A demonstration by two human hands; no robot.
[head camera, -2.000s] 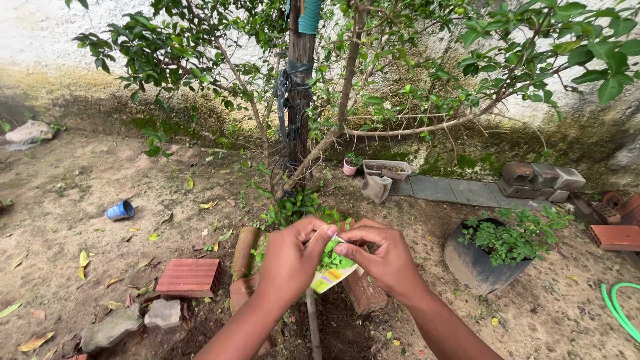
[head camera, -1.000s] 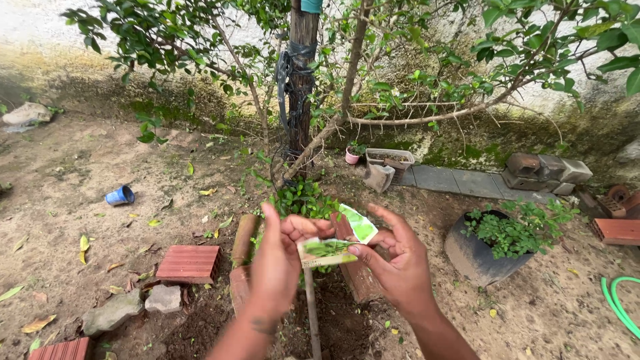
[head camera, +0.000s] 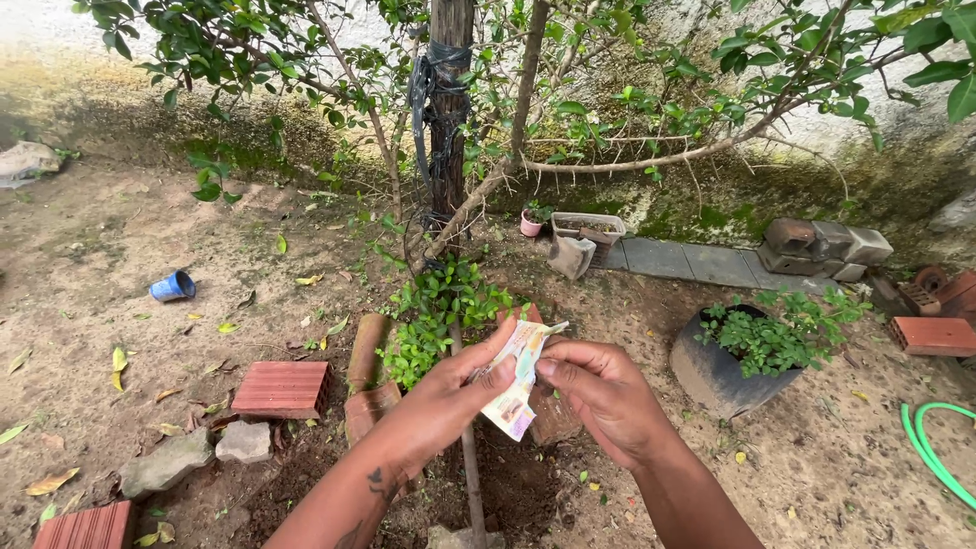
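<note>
A small printed paper packet is held between both hands at the centre of the head view. My left hand grips its left side, with the thumb across its face. The fingertips of my right hand pinch at its right edge. The packet's top is torn or creased, and what it contains is hidden. Under the hands a thin wooden stick slants over dug soil, beside a leafy green shrub.
Red bricks, stones and a blue cup lie left. A tied wooden post and thorny branches stand ahead. Right are a potted plant, grey blocks and a green hose.
The packet has turned in my hands: a green-patterned face showed a second ago, and a multicoloured printed side shows now. My left thumb now lies across it.
</note>
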